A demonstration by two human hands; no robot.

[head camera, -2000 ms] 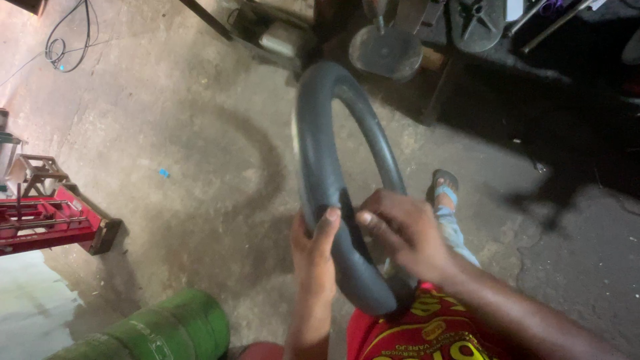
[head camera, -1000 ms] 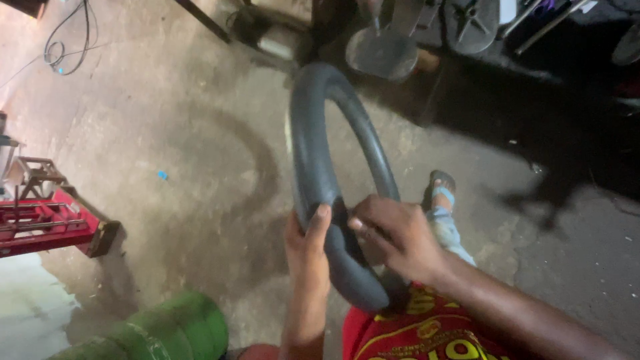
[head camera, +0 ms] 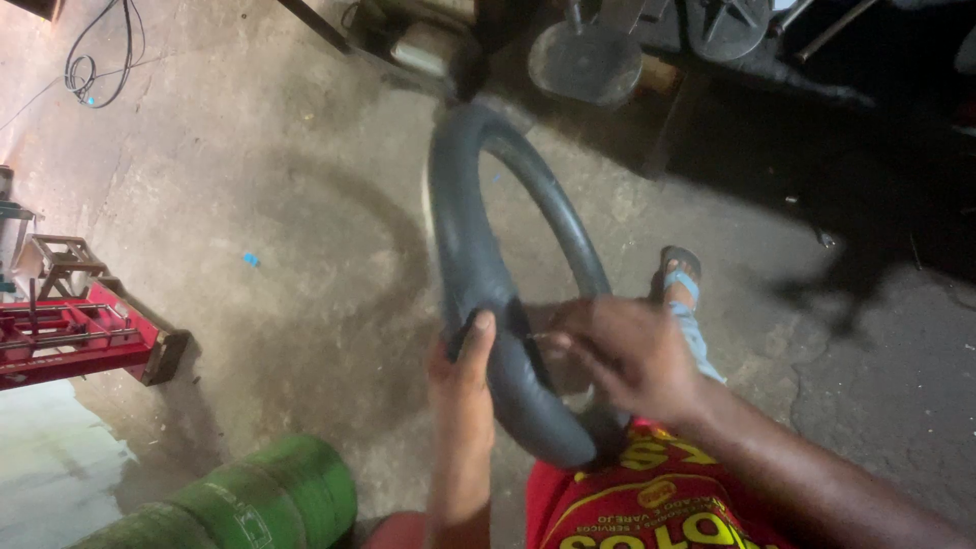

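Note:
An inflated black rubber inner tube stands tilted in front of my body, its lower end against my red shirt. My left hand grips the near side of the tube, thumb on top, around a narrower, darker part. My right hand is at the inner edge beside that part, blurred, with the thumb and forefinger pinched together. Something thin and small shows at those fingertips, too blurred to name. A pale strip runs along the tube's outer left edge.
A green metal drum lies at the lower left. Left of me is a red metal frame with wooden parts. A black cable lies on the concrete floor. Dark metal equipment stands at the top. My sandalled foot is at the right.
My right hand has shifted slightly at the tube's inner edge, its fingers now a little away from the surface. My left hand keeps its grip on the tube.

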